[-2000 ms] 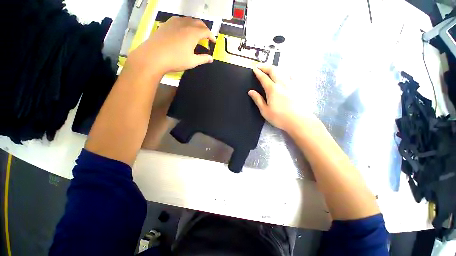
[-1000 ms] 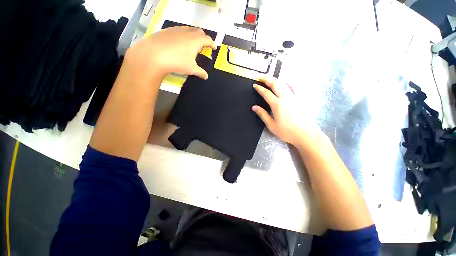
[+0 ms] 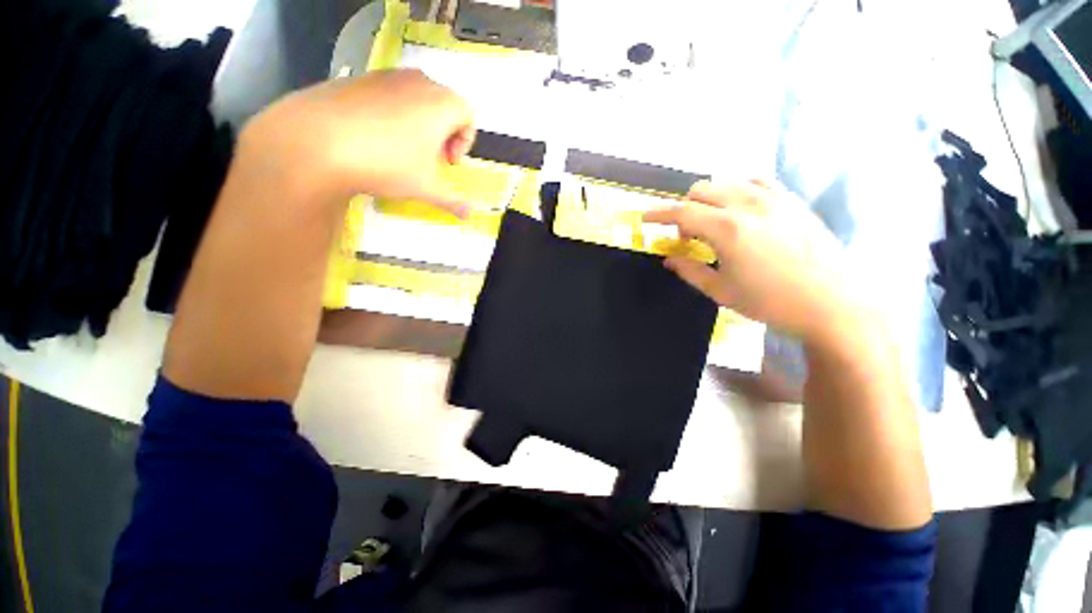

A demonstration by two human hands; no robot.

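Note:
A black fabric panel (image 3: 587, 341) lies on the near part of the yellow-edged sewing template (image 3: 413, 278), its lower tabs reaching over the table's front edge. My right hand (image 3: 754, 252) is at the panel's upper right corner, fingertips touching the corner or just above it; whether it grips cannot be told. My left hand (image 3: 371, 138) is over the template's left part, left of the panel, thumb and fingers apart and holding nothing visible. Dark straight strips (image 3: 635, 171) lie across the template beyond the panel.
A thick stack of black panels (image 3: 90, 168) stands at the left. A tangled pile of black strips (image 3: 994, 287) lies at the right on the white table (image 3: 395, 413). Part of the machine (image 3: 509, 22) shows at the top. A yellow floor line shows at lower left.
The template now shows further towards me and more fully. The panel has moved nearer and to the right, with my right hand still at its corner. My left hand is now apart from the panel.

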